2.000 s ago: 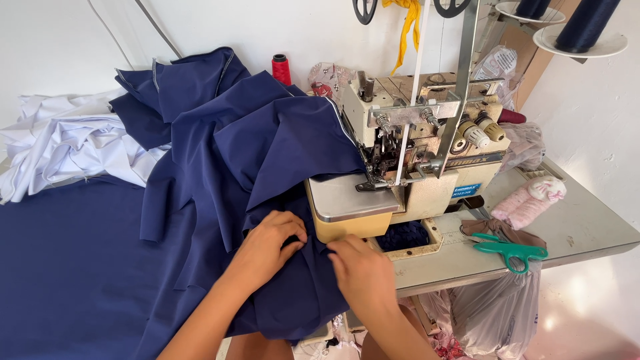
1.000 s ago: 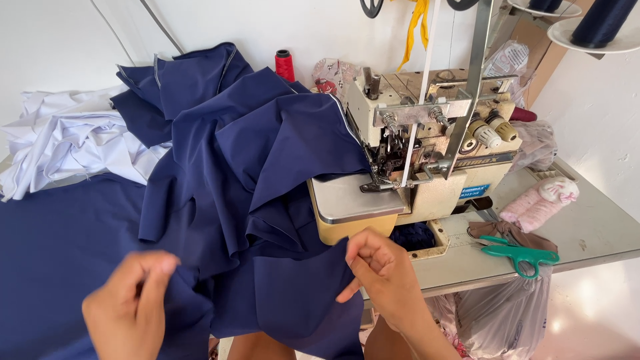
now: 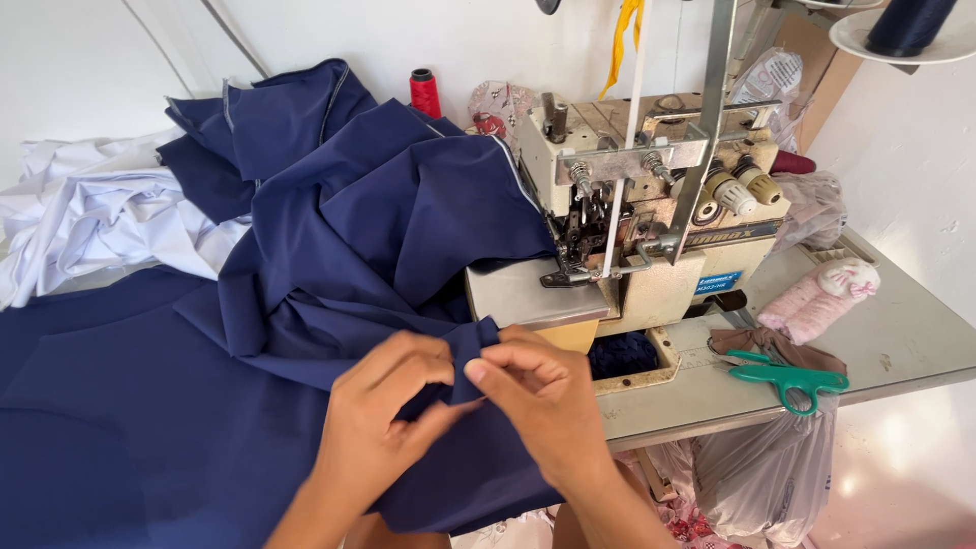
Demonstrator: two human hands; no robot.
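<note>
Navy blue fabric (image 3: 366, 206) lies in folds across the left and middle of the table and up to the metal plate of an overlock sewing machine (image 3: 656, 191). In front of that plate, my left hand (image 3: 400, 404) and my right hand (image 3: 534, 396) meet at an edge of the fabric. The right thumb and fingers pinch the edge. My left fingers are bent around the cloth beside it, its thumb pointing toward the right hand. The fabric's upper right part reaches the presser foot (image 3: 568, 276).
White fabric (image 3: 114, 213) is bunched at the left. Green-handled thread snips (image 3: 793, 377) lie on brown cloth near the right front edge, beside a pink plush item (image 3: 820, 297). A red thread cone (image 3: 425, 93) stands behind. A plastic bag (image 3: 762, 473) hangs below the table edge.
A second ago my hands were apart, the left one farther left; now they are together at the fabric edge. The front part of the fabric has been lifted and bunched between them.
</note>
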